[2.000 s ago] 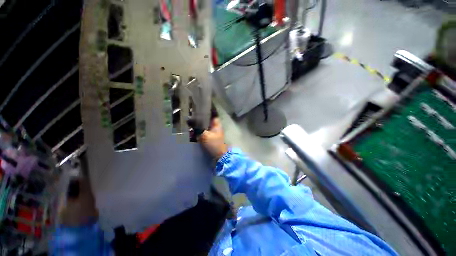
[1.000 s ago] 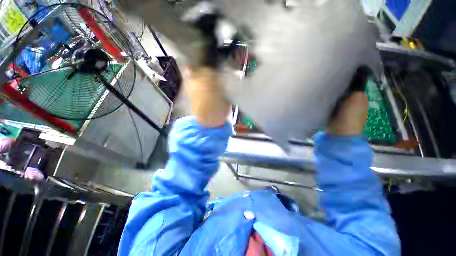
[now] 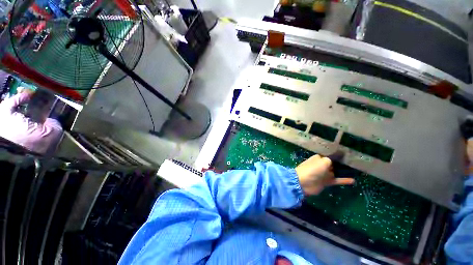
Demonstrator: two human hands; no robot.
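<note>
A flat silver-grey metal plate (image 3: 316,108) with rectangular slots lies over the far part of a large green circuit board (image 3: 363,207), whose near part shows bare. Green shows through the slots. The board sits in a black-edged carrier with orange-brown blocks (image 3: 275,39) at its far corners. My left hand (image 3: 317,175) is at the plate's near edge, dark fingertips on the edge, thumb stretched out over the board. My right hand (image 3: 469,154) is at the plate's right end, partly cut off by the picture's edge.
Silver rails (image 3: 337,46) run along the far side of the carrier. A standing fan (image 3: 85,31) is at the left. A person in a pink sleeve (image 3: 31,124) is at the far left. A black rack (image 3: 36,207) stands at lower left. A black crate (image 3: 194,44) stands on the floor.
The view has turned to the right, towards the board. The plate was held up in both hands and is now down over the circuit board, with both hands still at its edges.
</note>
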